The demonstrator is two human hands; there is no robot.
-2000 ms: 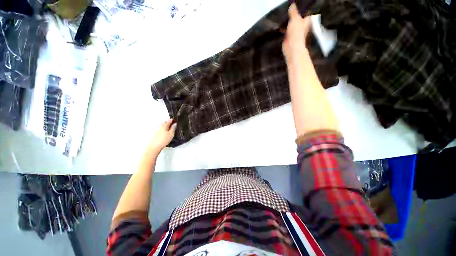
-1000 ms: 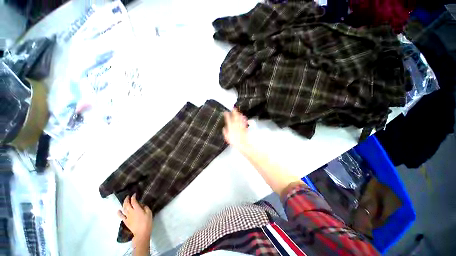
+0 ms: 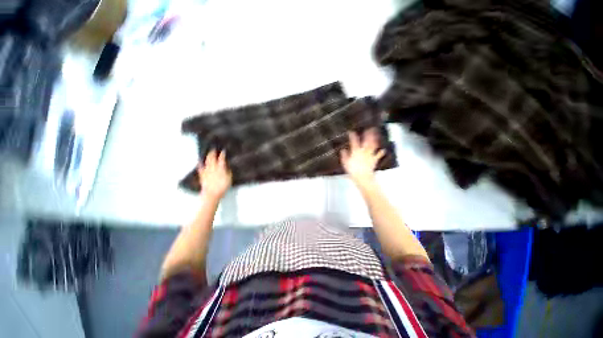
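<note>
A brown plaid garment (image 3: 284, 135), folded to a long flat shape, lies on the white tabletop in front of me. The picture is blurred. My left hand (image 3: 215, 175) lies on the garment's left end with fingers spread. My right hand (image 3: 363, 155) lies on its right part with fingers spread. Both palms face down, and neither hand visibly pinches the cloth. The cloth under the fingers is hidden.
A large rumpled plaid garment pile (image 3: 489, 99) is at the right. Printed poly bags (image 3: 69, 145) lie at the left, near a black object (image 3: 106, 61) and a tan item (image 3: 99, 25). A blue bin (image 3: 514, 277) stands below the table at right.
Since the earlier frames the garment has become shorter and flatter. My right hand has moved from the pile side onto the garment's right part. The view has also turned.
</note>
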